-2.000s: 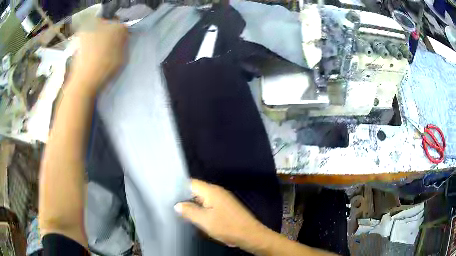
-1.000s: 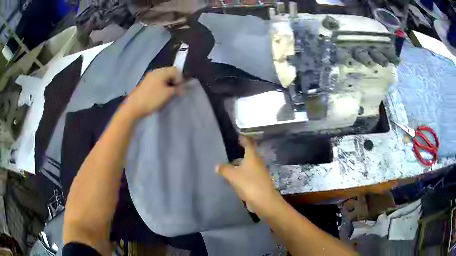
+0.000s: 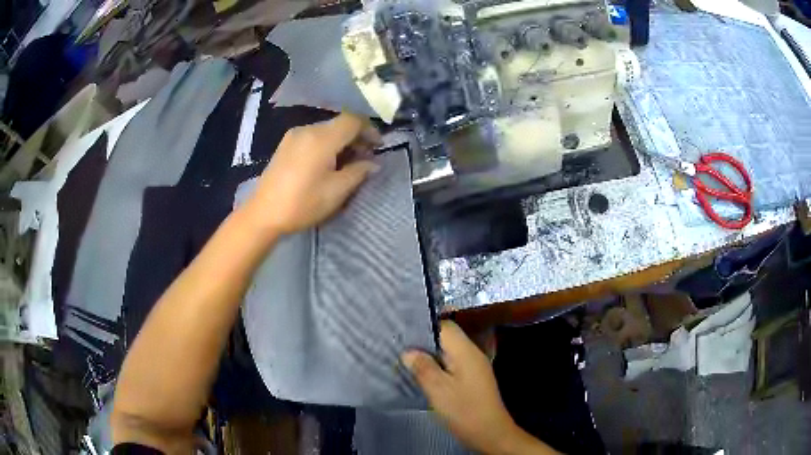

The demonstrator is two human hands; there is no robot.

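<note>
A grey panel [image 3: 356, 275] lies over a black panel, which shows as a thin dark line along the right edge. My left hand [image 3: 320, 169] is on the top end of the grey panel, fingers bent near its upper right corner, close to the needle area. My right hand [image 3: 458, 369] grips the right edge of the panels low down, thumb on the grey and fingers beneath. The cream overlock machine [image 3: 525, 115] stands just right of the panels' top end. The cloth under my left hand's fingers is partly hidden.
Stacked grey and black cut pieces [image 3: 164, 151] lie on the left of the table. Red-handled scissors [image 3: 722, 189] lie right of the machine on pale blue cloth [image 3: 720, 89]. The brown table edge [image 3: 569, 289] runs below the machine. Scraps lie on the floor.
The grey panel's top end has come up to the machine with my left hand. My right hand has closed on the panels' right edge, lower down. The view has shifted, with the machine further left.
</note>
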